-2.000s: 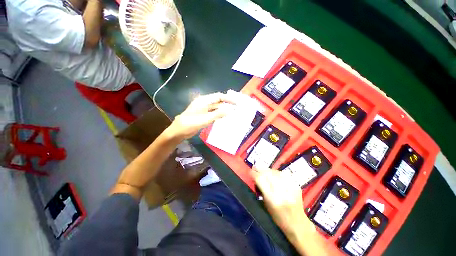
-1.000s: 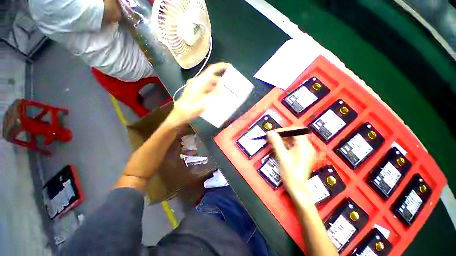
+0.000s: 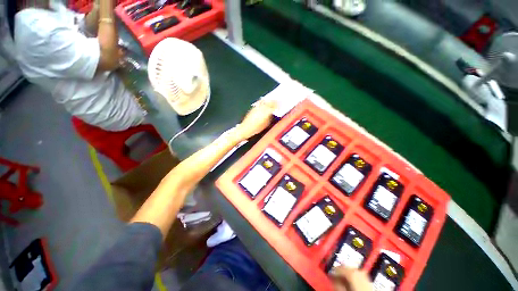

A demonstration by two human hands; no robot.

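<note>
The red tray (image 3: 267, 224) holds black units with white labels and gold spots in two rows. My left hand (image 3: 258, 118) is at the white sheet (image 3: 292, 98) by the tray's far left corner; its grip on it is unclear. Another white sheet (image 3: 228, 154) shows partly under my left forearm. My right hand (image 3: 351, 279) is small, blurred and cut off by the bottom edge, over the near end of a unit (image 3: 349, 250). No pen shows in it.
A cream fan (image 3: 180, 77) with a white cord stands left on the dark bench. Beyond it are another red tray (image 3: 164, 35) and a seated person (image 3: 62, 62). The green conveyor (image 3: 363, 85) runs behind the tray. An open cardboard box (image 3: 142, 196) is below the bench.
The view has shifted. My left hand has moved from in front of the tray to the sheet by its far corner. My right hand has moved from the tray's left part to its near right end.
</note>
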